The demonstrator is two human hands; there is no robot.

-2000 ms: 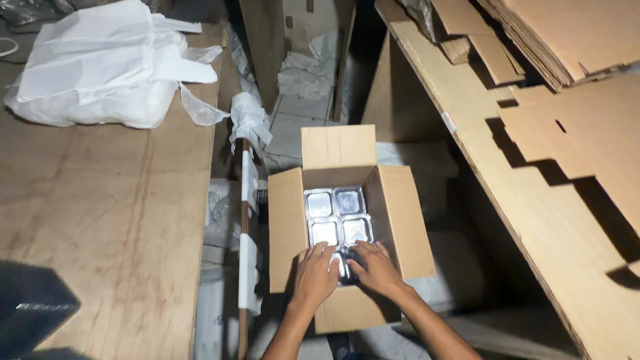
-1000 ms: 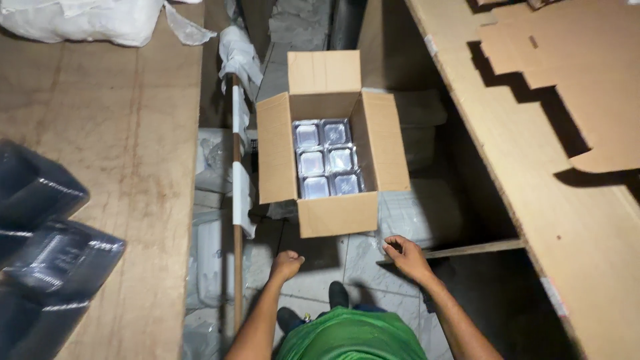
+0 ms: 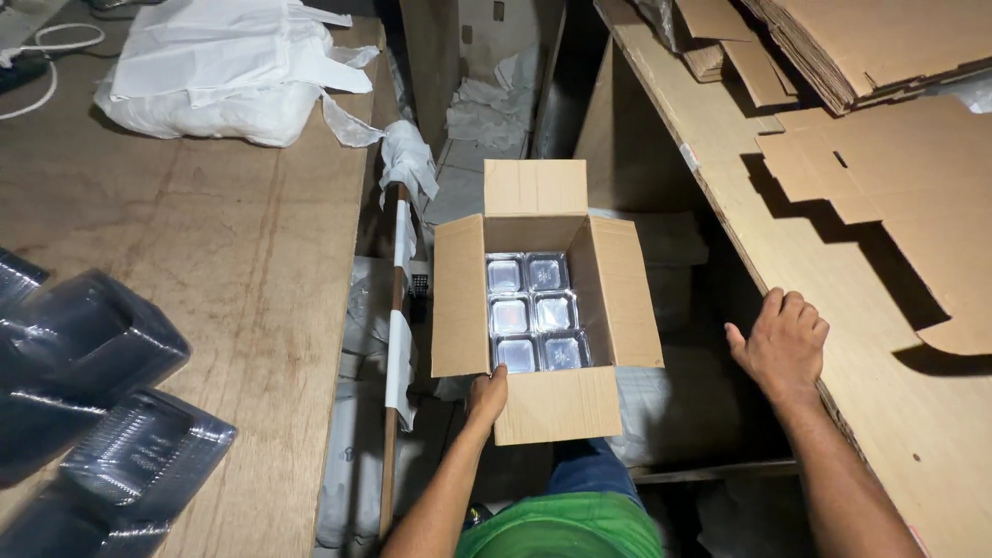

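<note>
An upright cardboard box (image 3: 558, 404) with its flaps spread holds several clear plastic containers (image 3: 537, 311), set in two columns. My left hand (image 3: 488, 397) grips the box's near left corner, where the near flap meets the left one, with the thumb on the rim. My right hand (image 3: 783, 341) is apart from the box, at the edge of the right-hand wooden table (image 3: 721, 194), and holds nothing that I can see. What lies beneath the top containers is hidden.
On the left wooden table (image 3: 232, 256) lie stacks of dark clear plastic containers (image 3: 147, 449) and a white plastic bag bundle (image 3: 225, 74). Flat cardboard sheets (image 3: 914, 178) cover part of the right table. A wooden bar (image 3: 389, 465) wrapped in white strips stands beside the left table.
Both hands were inside the box pressing on the containers, then drawn back from it. Now the left hand holds the box's near corner and the right hand has moved out to the right table's edge.
</note>
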